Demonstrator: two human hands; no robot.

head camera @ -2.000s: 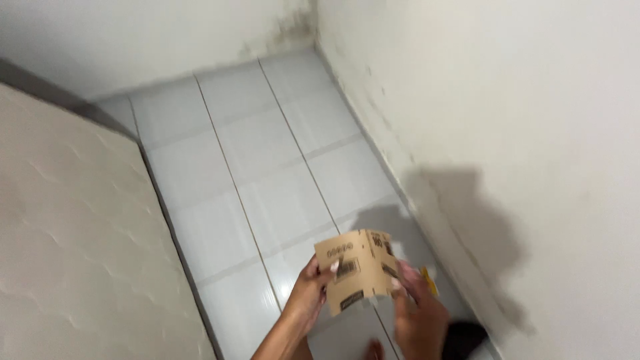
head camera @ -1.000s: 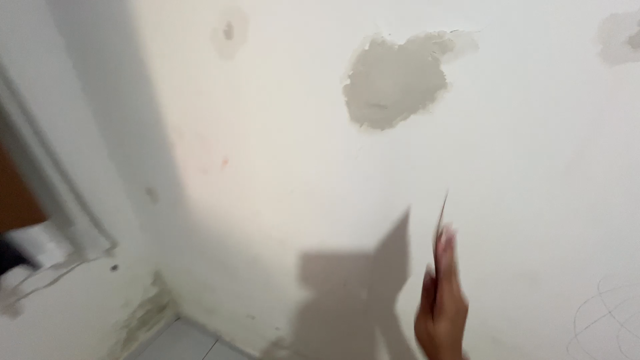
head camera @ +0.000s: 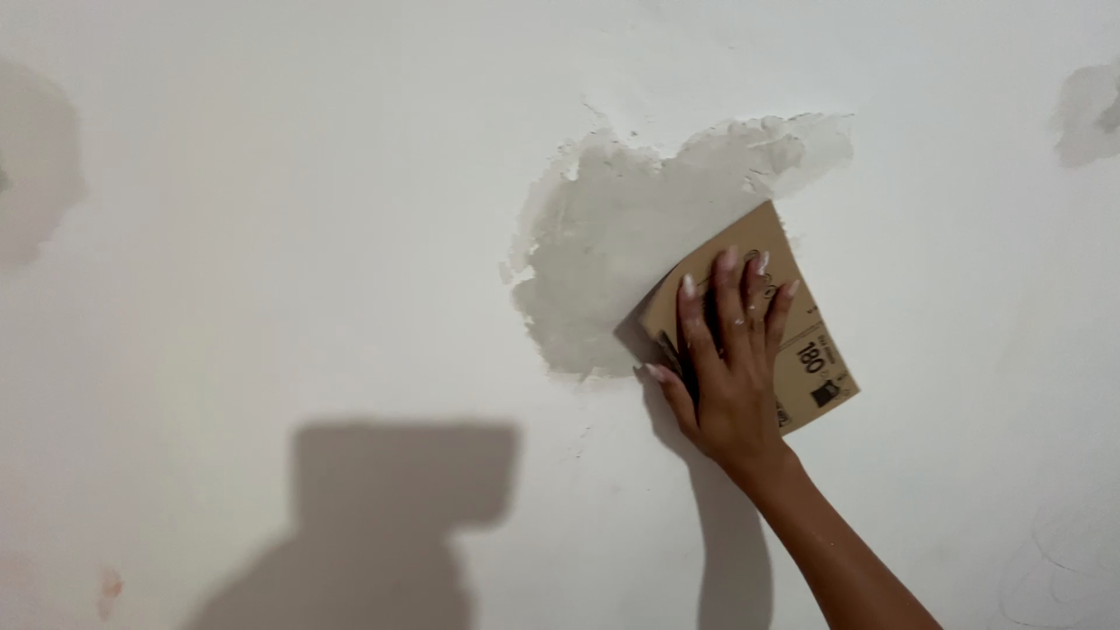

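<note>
A sheet of sandpaper (head camera: 818, 350), its brown printed backing toward me, lies against a white wall (head camera: 350, 219). My right hand (head camera: 731, 359) presses flat on it with the fingers spread, and the thumb rests at its lower left edge. The sheet's left corner lifts a little from the wall. Under and beside the sheet is a rough-edged grey patch of filler (head camera: 604, 236), which the sheet covers at its lower right. The grit side is hidden. My left hand is out of view.
Another grey patch (head camera: 35, 166) marks the wall at the far left, and a smaller one (head camera: 1089, 114) the far right. Shadows fall across the lower wall. Faint scribbled lines show at the lower right.
The view has swung up from the floor to the wall. Both hands held the sheet earlier; now my right hand has it flat on the wall, and my left hand has left the view.
</note>
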